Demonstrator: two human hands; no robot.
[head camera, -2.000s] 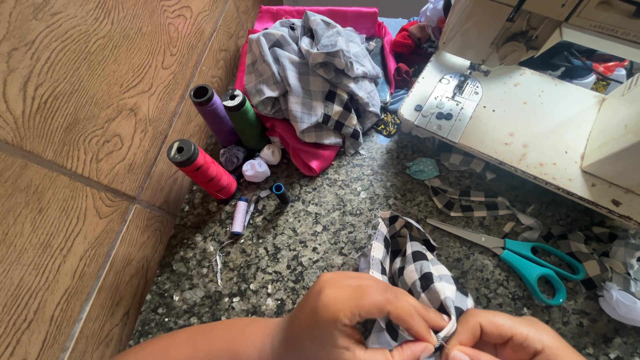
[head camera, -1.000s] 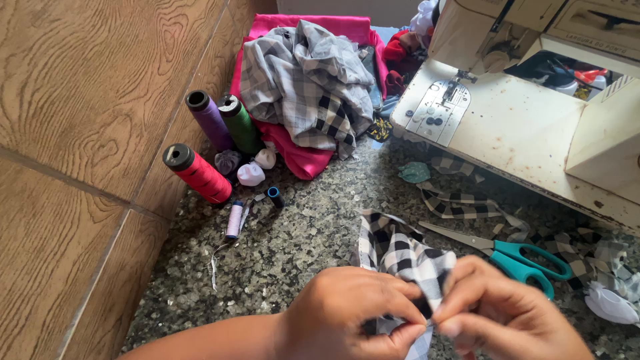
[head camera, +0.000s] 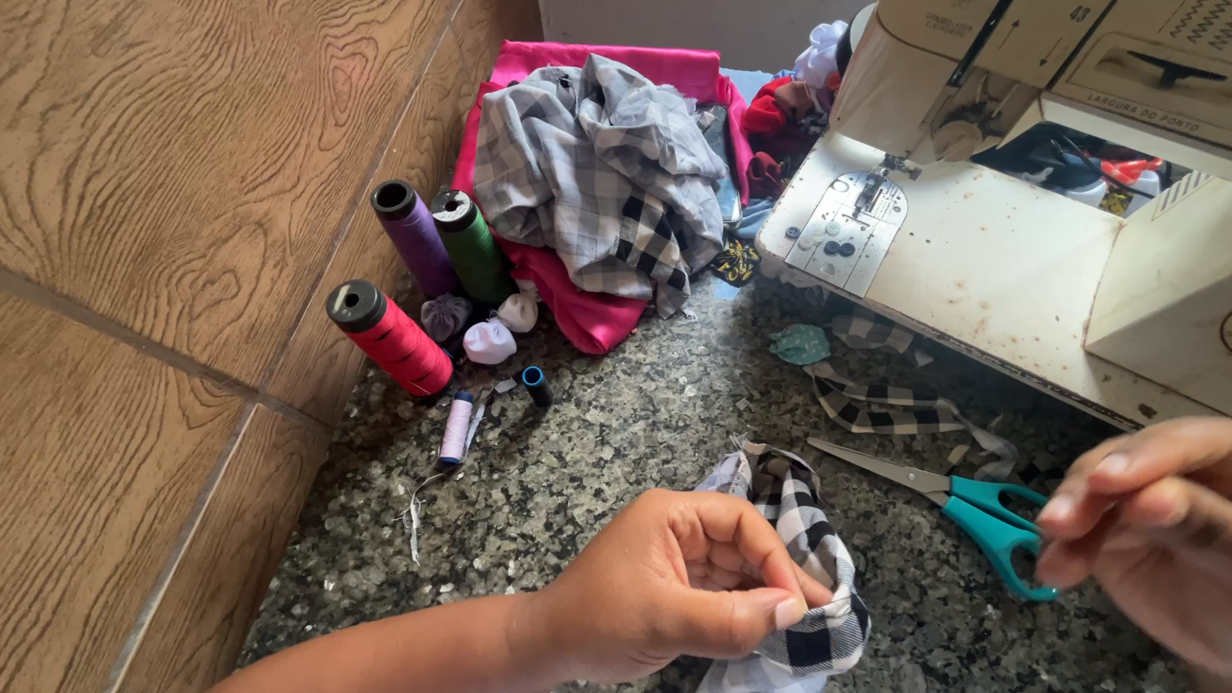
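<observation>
Between thumb and fingers, my left hand (head camera: 688, 587) pinches a black-and-white checked fabric piece (head camera: 818, 539), which is folded and hangs over the granite top. My right hand (head camera: 1145, 510) is raised at the right edge, apart from the fabric, slightly blurred; its thumb and fingertips are close together, and whether a thread or needle is between them cannot be told. Teal-handled scissors (head camera: 991, 529) lie between the two hands, blades pointing left. Checked fabric scraps (head camera: 885, 409) lie beyond the scissors.
A white sewing machine (head camera: 1001, 250) fills the upper right. Grey checked cloth (head camera: 577, 173) is heaped on pink fabric (head camera: 606, 58). Red (head camera: 395, 342), purple (head camera: 419, 241) and green (head camera: 472, 250) thread cones stand left, near small spools (head camera: 456, 428) and a wood-patterned tiled surface (head camera: 173, 144).
My right hand has come away from the checked fabric and moved to the right, beside the scissors' handles. My left hand still holds the fabric.
</observation>
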